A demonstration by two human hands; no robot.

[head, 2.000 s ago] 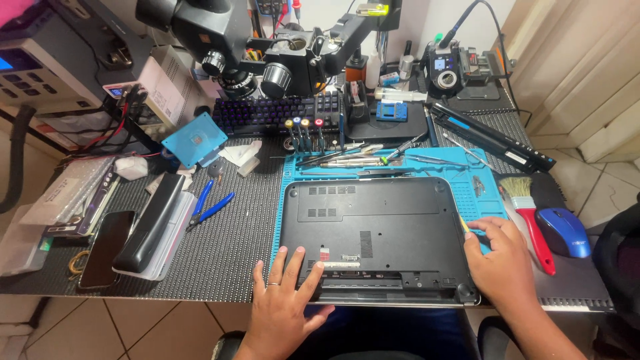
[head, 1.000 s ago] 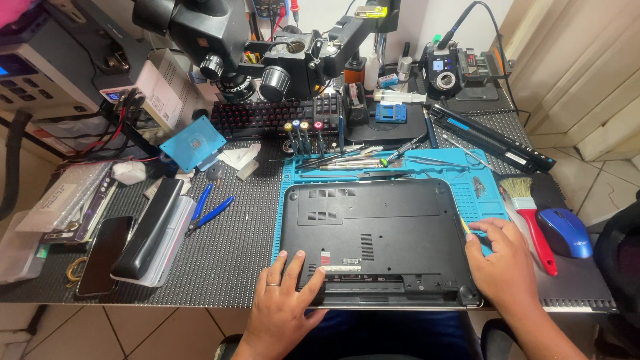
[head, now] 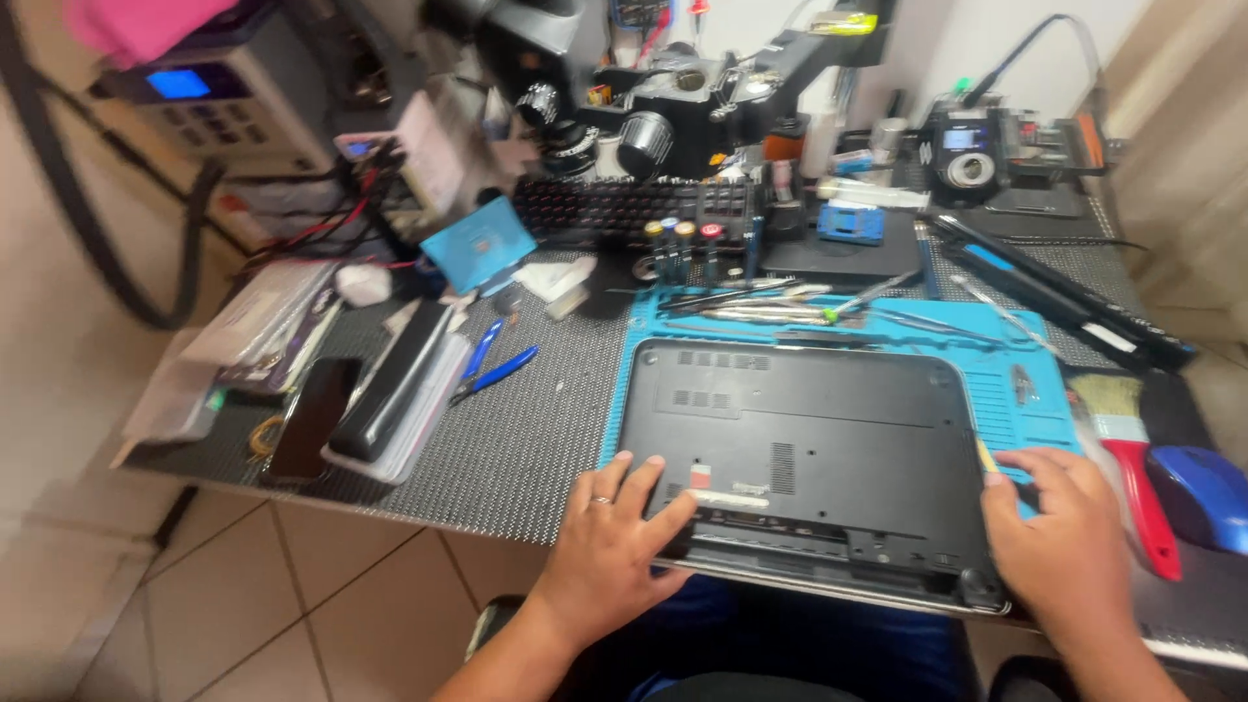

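Observation:
A black laptop [head: 741,429] lies with its underside up, partly on a light-blue silicone repair mat [head: 1048,390], its battery bay along the near edge. My left hand [head: 619,536] rests on the laptop's near left corner with fingers spread. At the laptop's right edge, my right hand [head: 1058,546] pinches a small yellowish thin tool [head: 987,456] against the side seam; most of it is hidden by the fingers. Screwdrivers [head: 682,244] with coloured caps stand behind the mat, and tweezers and thin tools [head: 770,307] lie across its far part.
On the right are a red-handled brush [head: 1141,497], a blue mouse [head: 1204,497] and a laptop battery [head: 1063,288]. Blue-handled cutters [head: 497,370], a phone [head: 317,419] and a black case [head: 390,385] lie left. A microscope [head: 624,97] and keyboard [head: 634,210] stand behind.
The camera view has swung toward the left. Both hands keep about the same places on the laptop; nothing else has plainly moved.

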